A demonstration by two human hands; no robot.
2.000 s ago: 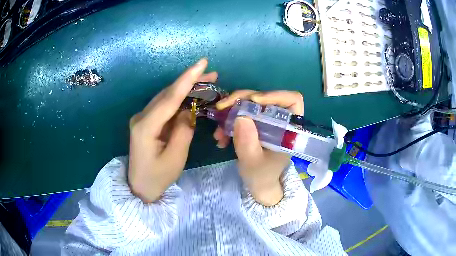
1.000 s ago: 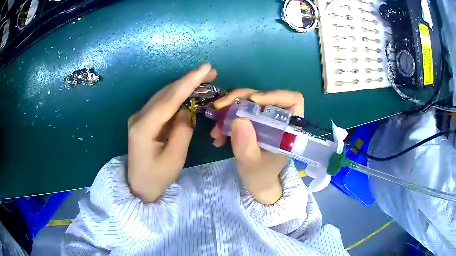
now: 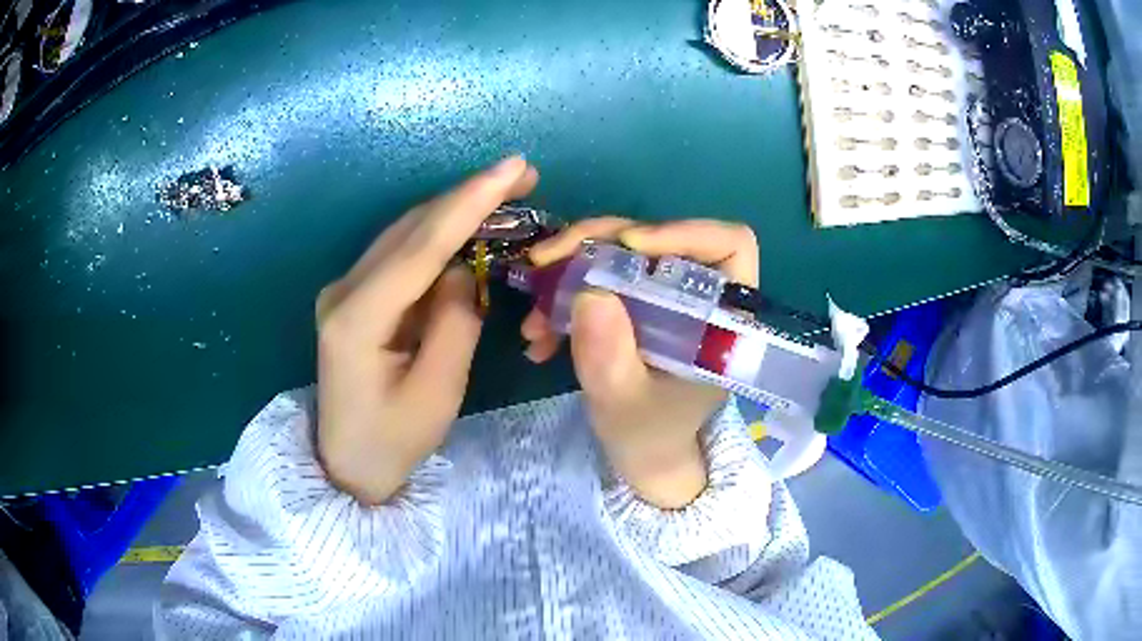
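Observation:
My left hand [image 3: 398, 338] holds a round silver watch case [image 3: 511, 225] tilted between thumb and fingers. A gold-orange flex strip [image 3: 481, 273] hangs from the case beside my thumb. My right hand [image 3: 658, 363] holds a thick clear glue syringe [image 3: 651, 313] with pinkish-red contents, a red band and a green end cap [image 3: 842, 398]. The syringe's tip points left into the case; my fingers partly hide the tip and the case's inside, so contact cannot be told.
A pile of small metal parts [image 3: 203, 189] lies at left. A second watch case [image 3: 751, 30] touches a cream parts board [image 3: 883, 113]. A black controller [image 3: 1017, 125] stands at right. A black tray [image 3: 75, 75] is top left. A person's pale smock [image 3: 1014, 413] shows at right.
Both hands, with the case and syringe, have shifted very slightly left in the picture. The parts board and second case sit slightly higher in view. The grips look the same.

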